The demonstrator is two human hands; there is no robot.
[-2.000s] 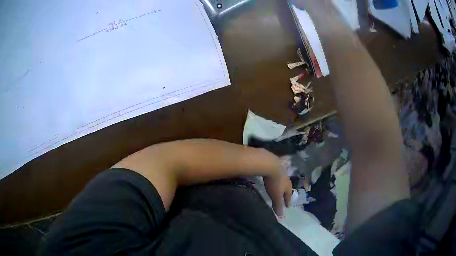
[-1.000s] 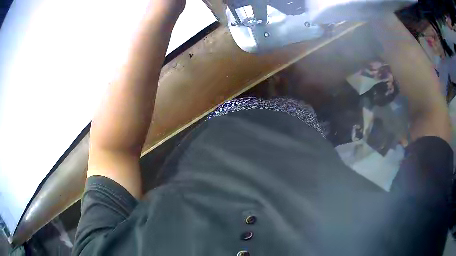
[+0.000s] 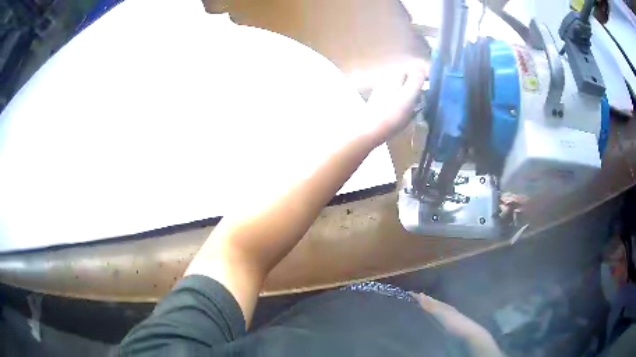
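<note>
The blue and white cutting machine [image 3: 495, 104] stands upright at the right on the brown table, its silver base plate [image 3: 457, 216] near the table's front edge. A white-topped fabric stack [image 3: 174, 125] with a thin dark edge lies left of it. My left arm reaches across the stack. My left hand [image 3: 401, 94] is beside the machine's front, washed out by glare; its fingers and any grip are unclear. My right arm [image 3: 460, 324] is low at my waist, partly cut off by the bottom edge, and its fingers cannot be made out.
The curved pale table edge [image 3: 335, 287] runs in front of my body. Small scraps [image 3: 512, 209] lie right of the base plate. White-topped pieces [image 3: 607, 77] lie behind the machine. Blurred scraps [image 3: 530, 314] are on the floor at the lower right.
The whole cutting machine has come into view, with its base flat on the table. My left arm now reaches further right, towards it. My right arm has dropped to my waist.
</note>
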